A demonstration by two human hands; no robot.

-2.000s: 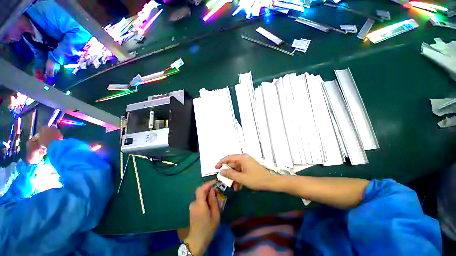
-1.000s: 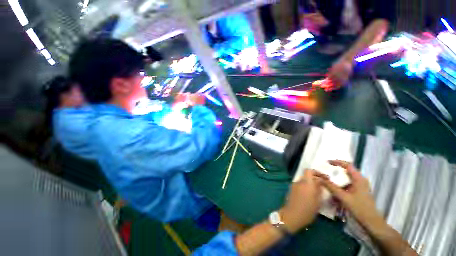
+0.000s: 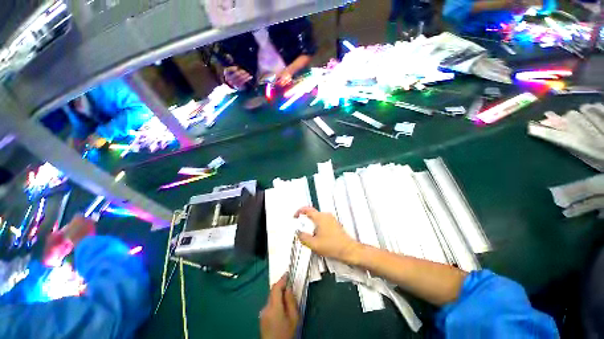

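Observation:
My left hand [image 3: 279,311] is at the bottom centre, closed round the lower part of a slim whitish ribbed channel profile [image 3: 300,268]. My right hand [image 3: 322,233] is at the profile's upper end, its fingers pinching a small white piece [image 3: 306,225]. Whether that piece is joined to the profile cannot be told. Flat white pieces [image 3: 279,206] lie just beyond my hands. Ribbed white channels [image 3: 391,212] lie side by side to the right. A limp white strip [image 3: 389,296] lies bent across their near ends.
A black and silver-grey box [image 3: 215,225] with thin cables stands left of the white pieces. A blue-sleeved person [image 3: 99,285] sits at the left. Glowing light bars [image 3: 377,69] are heaped across the green bench [image 3: 516,179]. A grey frame post [image 3: 73,165] crosses the left.
The view has swung from the left back over the channels. A long profile now shows between my hands. The limp strip and one channel lie further towards me than two seconds ago.

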